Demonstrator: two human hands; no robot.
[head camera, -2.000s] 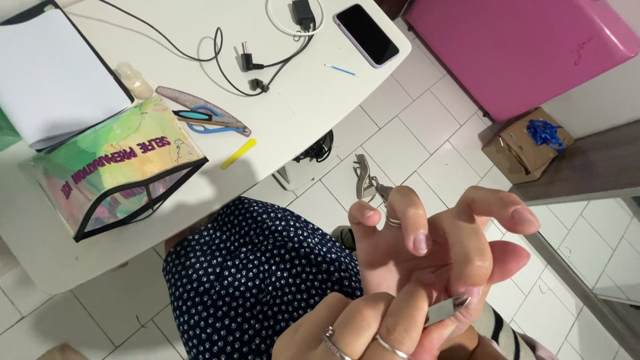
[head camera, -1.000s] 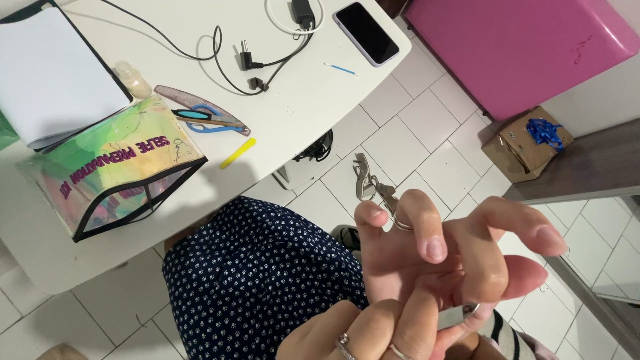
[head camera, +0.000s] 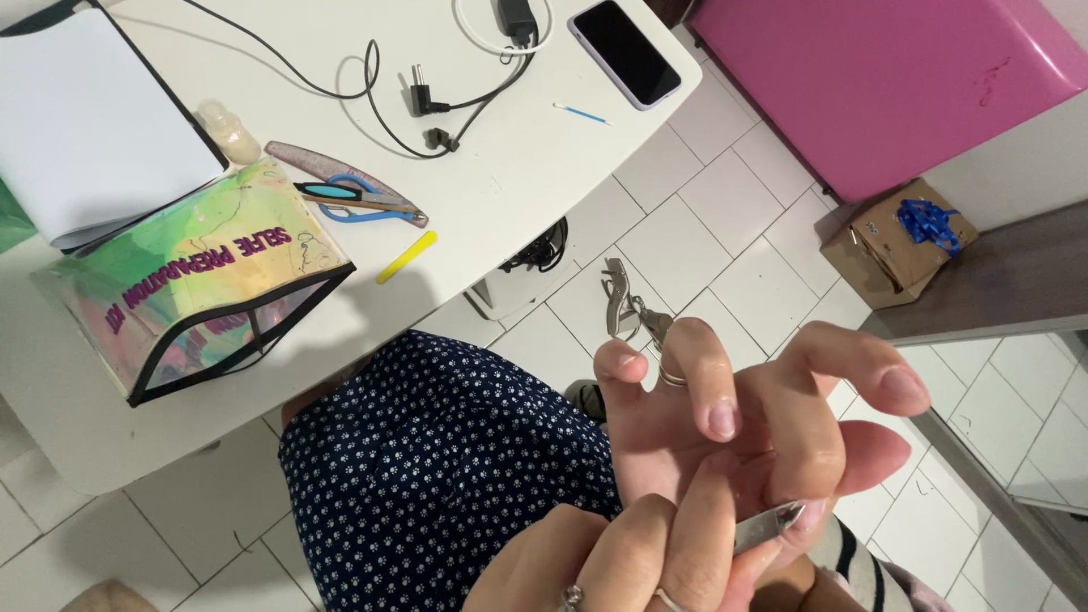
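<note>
At the lower centre, my left hand (head camera: 629, 552), with rings on its fingers, holds a slim silver metal nail tool (head camera: 761, 529). The tool's pointed tip rests at a fingertip of my right hand (head camera: 739, 425). That hand is palm up with its fingers curled and apart, a ring on one of them. Its palm is partly covered by my left fingers, which touch it. Most of the tool's body is hidden in my left hand. Both hands are above the floor, beside a dark blue patterned cloth (head camera: 442, 476) over the lap.
On the white table (head camera: 501, 195) are a phone (head camera: 625, 53), black cables (head camera: 371, 76), a cotton swab (head camera: 582, 113), a yellow stick (head camera: 406, 257), blue-handled scissors (head camera: 361, 212), a small bottle (head camera: 228, 132) and a colourful pouch (head camera: 212, 246). A pink case (head camera: 867, 85) and cardboard box (head camera: 875, 238) stand right.
The curled fingers of my right hand have shifted slightly. My left hand has kept hold of the metal tool against it. The things on the table have not moved.
</note>
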